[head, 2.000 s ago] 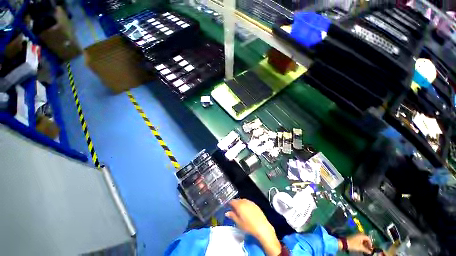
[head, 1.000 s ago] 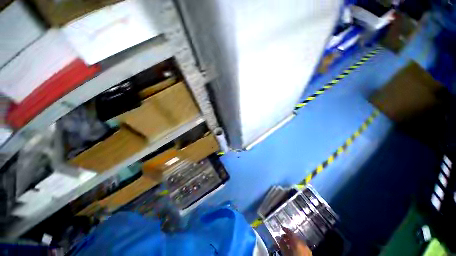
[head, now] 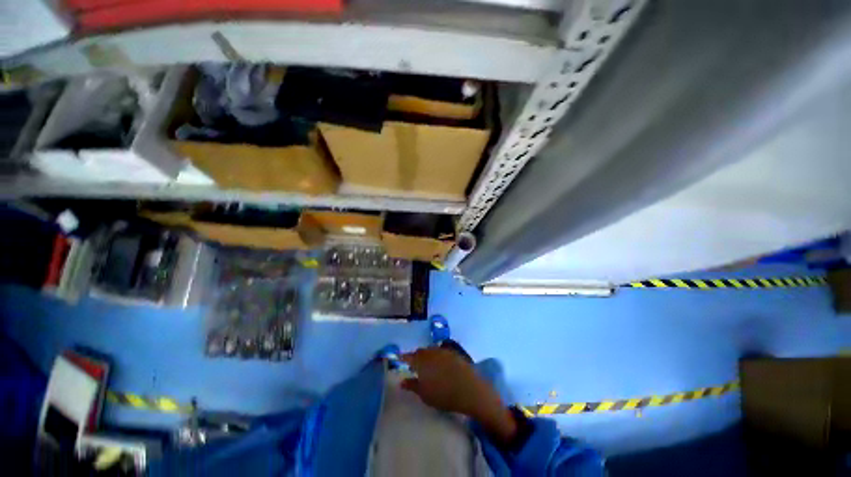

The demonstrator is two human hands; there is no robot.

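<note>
My right hand (head: 448, 377) is in the lower middle, reaching in from the right in a blue sleeve with a dark band at the wrist. Its fingers point left, in front of my clothing and above a blue shoe. I cannot tell whether it holds anything; the fingertips are blurred. My left hand is not in view. Ahead, a tray of small parts (head: 250, 319) lies on the floor, left of another parts tray (head: 362, 296) at the shelf foot. Neither tray touches my hand.
Open brown cartons (head: 406, 160) stand on the shelf (head: 373, 199). A perforated grey post (head: 527, 121) and a large pale panel (head: 690, 186) are at the right. A brown carton (head: 784, 401) is at the far right. Yellow-black tape (head: 644, 401) crosses the blue floor (head: 560, 340).
The view has swung left from the green bench to the shelves, which now lie straight ahead. The segmented tray seen by my right hand earlier is no longer beside it.
</note>
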